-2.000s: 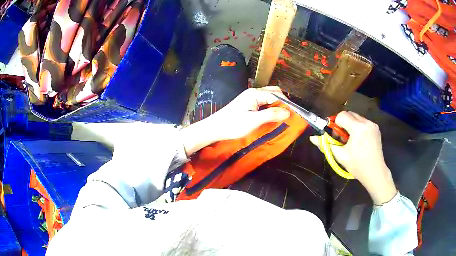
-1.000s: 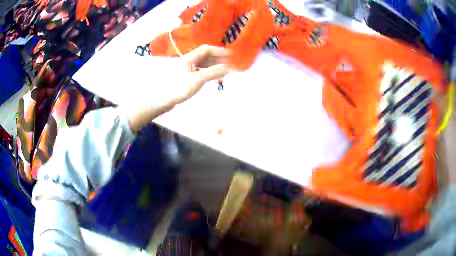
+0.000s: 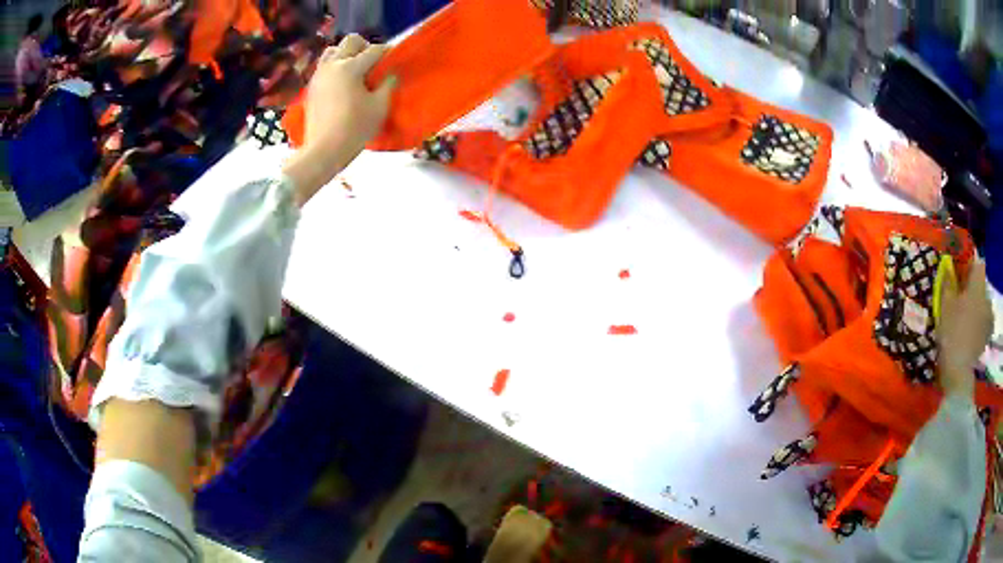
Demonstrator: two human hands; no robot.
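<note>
My left hand [image 3: 343, 105] grips an orange sewn piece [image 3: 467, 66] at the table's upper left; a small dark-and-white patterned tab sticks out beside my wrist. My right hand [image 3: 966, 330] is at the far right, over a pile of orange pieces [image 3: 841, 352] with lattice-patterned panels. A yellow handle loop of the scissors [image 3: 943, 286] shows at its fingers; the blades are hidden. More joined orange pieces [image 3: 594, 181] with patterned panels lie across the white table [image 3: 616, 407].
Orange scraps [image 3: 500, 382] and a cord end with a dark loop lie on the table. Camouflage pieces [image 3: 121, 66] fill the left side. A blue bin [image 3: 319, 462] stands below the table edge. A pink item [image 3: 911, 174] and a dark tray are at upper right.
My hands have gone from trimming over the lap to the table. Since the last earlier frame, my left hand has moved up and left with an orange piece; the right-hand piece now lies bunched on the pile.
</note>
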